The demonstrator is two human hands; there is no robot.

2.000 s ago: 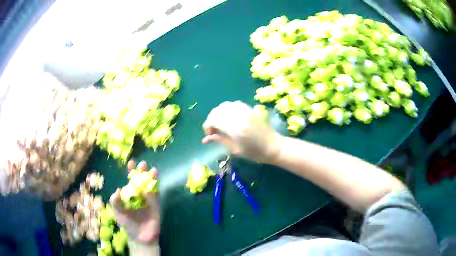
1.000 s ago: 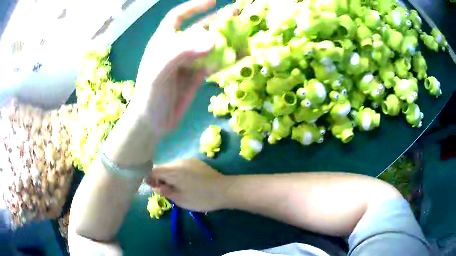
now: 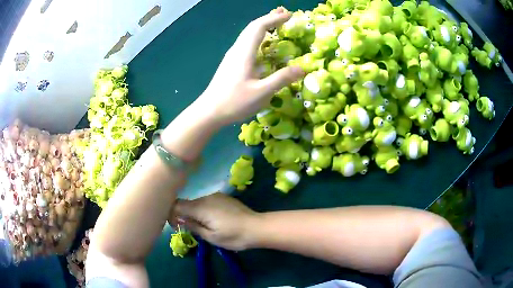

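My left hand (image 3: 247, 76) reaches across to the left edge of a large heap of yellow-green figures (image 3: 354, 112). Its thumb and forefinger are spread; its other fingers are partly hidden, and it holds nothing visible. My right hand (image 3: 216, 219) is low at the centre, fingers curled in beside my left forearm; what its fingertips hold, if anything, cannot be told. The blue-handled nippers (image 3: 228, 264) lie below it, jaws hidden. A yellow-green figure with thin strands (image 3: 183, 242) sits just below its fingertips. Another single figure (image 3: 242, 172) lies at the heap's lower left.
Stringy yellow-green clusters (image 3: 115, 135) lie at left, beside a clear bag of tan figures (image 3: 39, 191). A few loose tan figures (image 3: 79, 261) lie below. A pale slotted surface (image 3: 73, 62) stands upper left. The dark green table (image 3: 174, 73) has a curved right edge.
My left hand has gone from the lower left to the heap and has opened out there. My right hand has come down over the nippers' jaws. The camera view has shifted.
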